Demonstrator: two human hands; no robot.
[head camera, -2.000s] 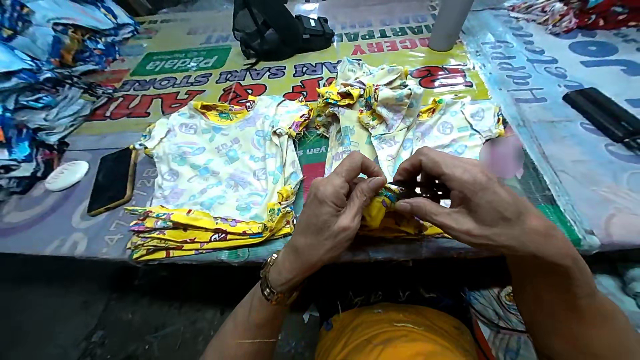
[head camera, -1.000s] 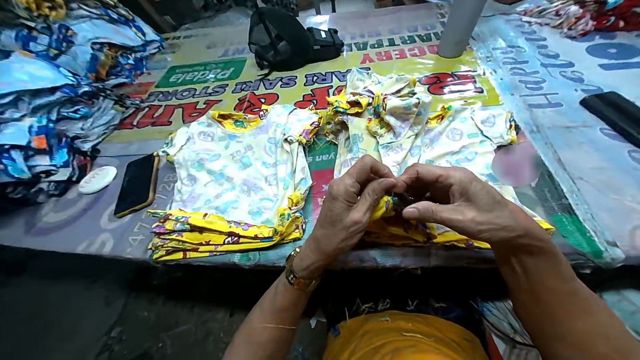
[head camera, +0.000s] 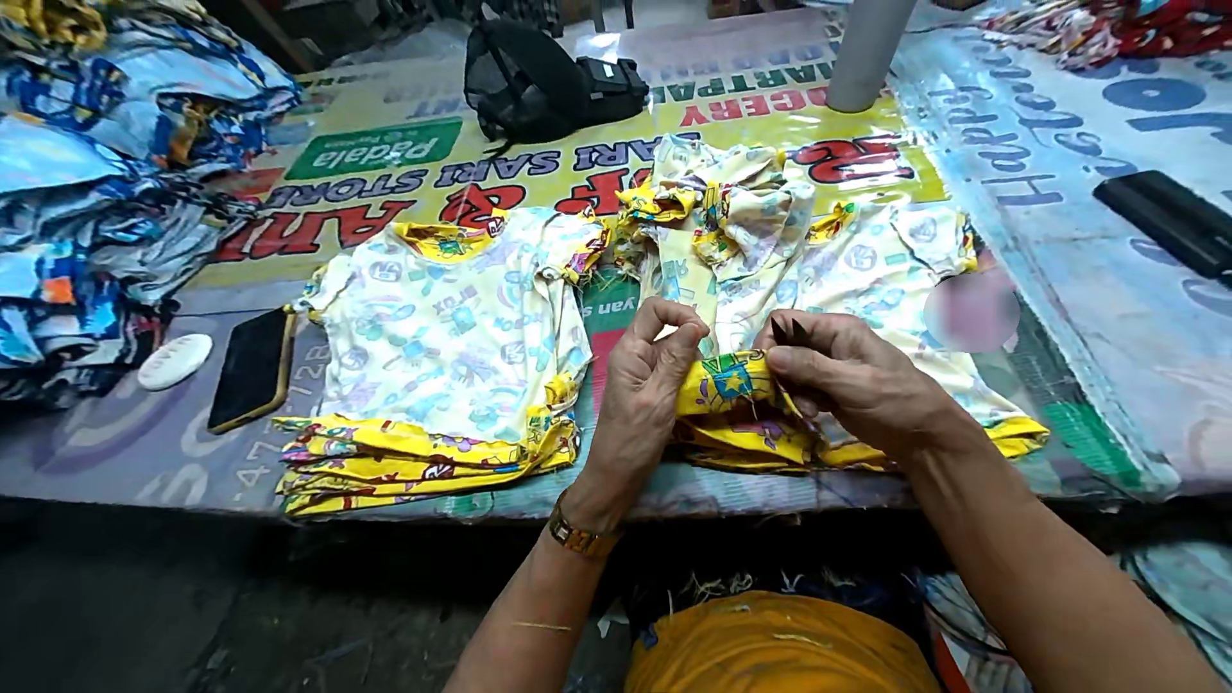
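Observation:
My left hand pinches a yellow printed fabric band of a small shirt at the table's front edge. My right hand grips the other end of that band, and the dark pointed tips of a small tool, perhaps thread snips, stick out between its fingers. Beneath both hands lie more pale printed shirts with yellow trim. A bunched shirt rests just beyond my hands. To the left is a neat stack of the same shirts, their yellow hems layered toward me.
Left of the stack are a smartphone, a white oval object and a heap of blue printed fabric. A black bag and a grey cylinder stand farther back. A dark case and red fabric are at right.
My hands have moved apart along the yellow band, and more of it shows between them. The dark tool tips now show at my right hand.

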